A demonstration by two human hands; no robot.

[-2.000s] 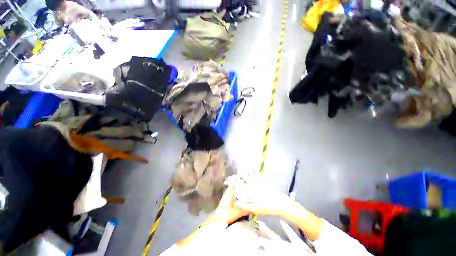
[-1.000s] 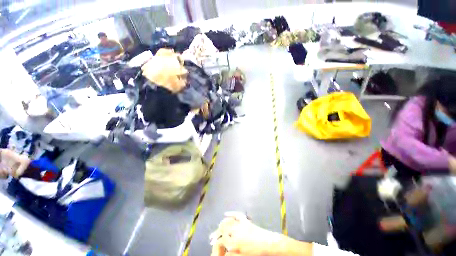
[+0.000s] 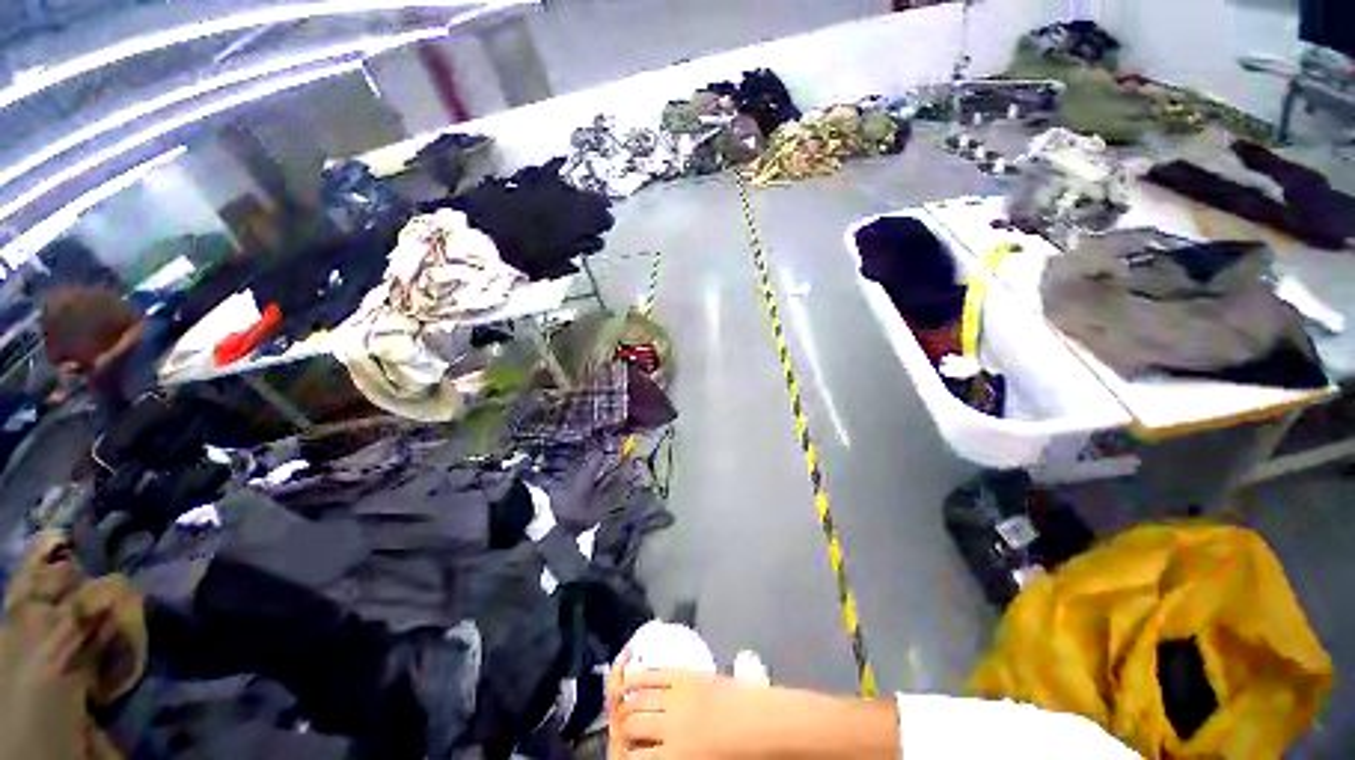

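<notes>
My right hand is at the bottom centre, its arm in a white sleeve coming from the right. Its fingers are curled around a small white rounded thing, whose top shows above them. The thing is overexposed and its lower part is hidden, so I cannot tell whether it is a cup lid. My left hand is not in view.
Dark cloth heaps lie at the left. Yellow-black tape runs along the grey aisle floor. At the right are a yellow bag, a white tub and a cloth-laden table. A person is at the far left.
The view has moved forward along the aisle. The yellow bag is nearer and the cloth heaps at the left are larger. The person in pink has left the view. My right hand stays low and centred.
</notes>
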